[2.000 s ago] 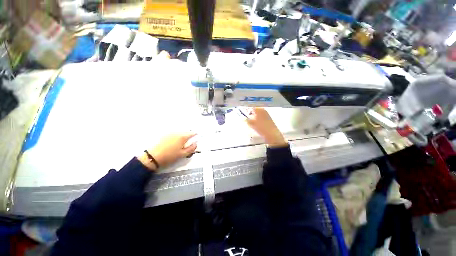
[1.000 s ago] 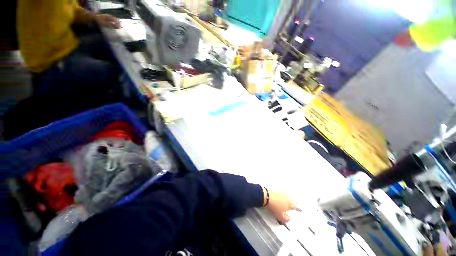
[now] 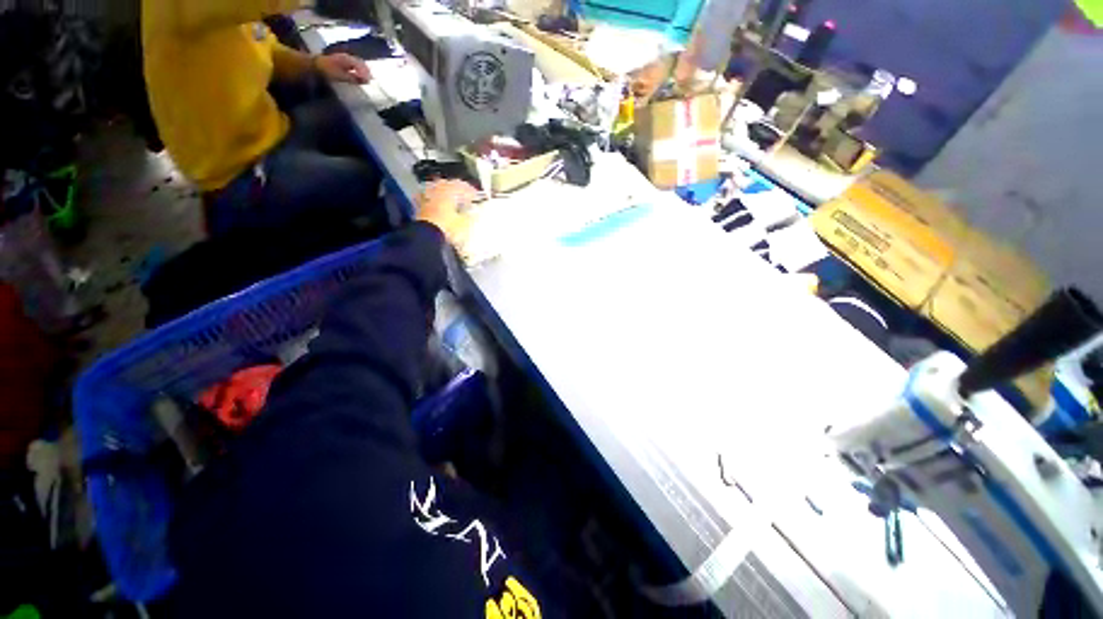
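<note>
My left hand (image 3: 449,213) is at the far left end of the white machine table (image 3: 653,327), by a small open box. It is small and blurred, and I cannot tell whether it holds anything. My right hand is not in view. The white sewing machine head (image 3: 925,417) is at the lower right, with a dark tube (image 3: 1028,345) above its needle end. A small teal item (image 3: 894,536) shows below the head. A white strip (image 3: 728,559) lies across the table's front edge. A thin dark item (image 3: 731,479) lies on the table.
A blue basket (image 3: 121,508) with red cloth (image 3: 242,394) stands beside the table, under my left arm. A person in yellow (image 3: 218,91) sits beyond it. A grey fan-grille unit (image 3: 484,87), a taped carton (image 3: 681,140) and a large cardboard box (image 3: 889,236) are behind the table.
My left hand has moved from near the needle area to the table's far left end. The view has swung left. My right hand, seen under the machine head earlier, is out of view.
</note>
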